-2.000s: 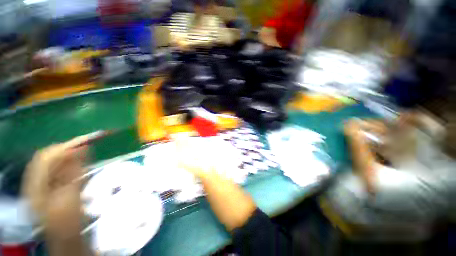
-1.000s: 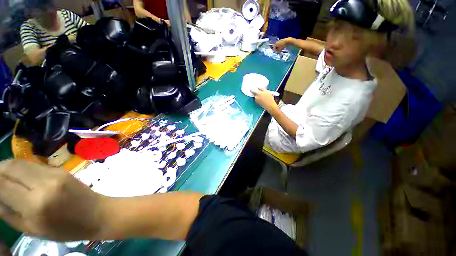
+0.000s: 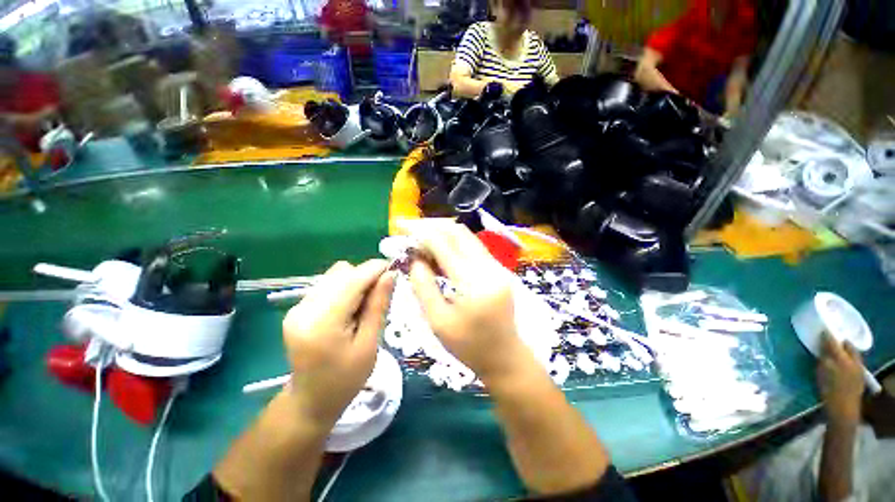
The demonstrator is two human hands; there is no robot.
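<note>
My left hand [image 3: 334, 324] and my right hand [image 3: 466, 294] meet above the bench. Their fingertips pinch a small white part with a dark centre [image 3: 400, 257]; its details are too small to tell. Below them a white round housing [image 3: 368, 404] lies on the green bench, with a white stick pointing left and a white cable hanging toward me. My left hand and forearm hide part of it. Small white rings and parts with dark centres [image 3: 579, 324] lie on clear plastic to the right of my hands.
A white unit with black arms and red parts [image 3: 162, 333] stands at left. A heap of black shells [image 3: 589, 157] lies at the back, a clear bag of white sticks [image 3: 711, 373] at right. A green conveyor [image 3: 245, 211] runs behind. A person's hand [image 3: 842, 373] holds a white housing at far right.
The view has swung back left to the bench. Both my hands are now together at a small part; a second ago only my right hand and forearm showed clearly, low at left.
</note>
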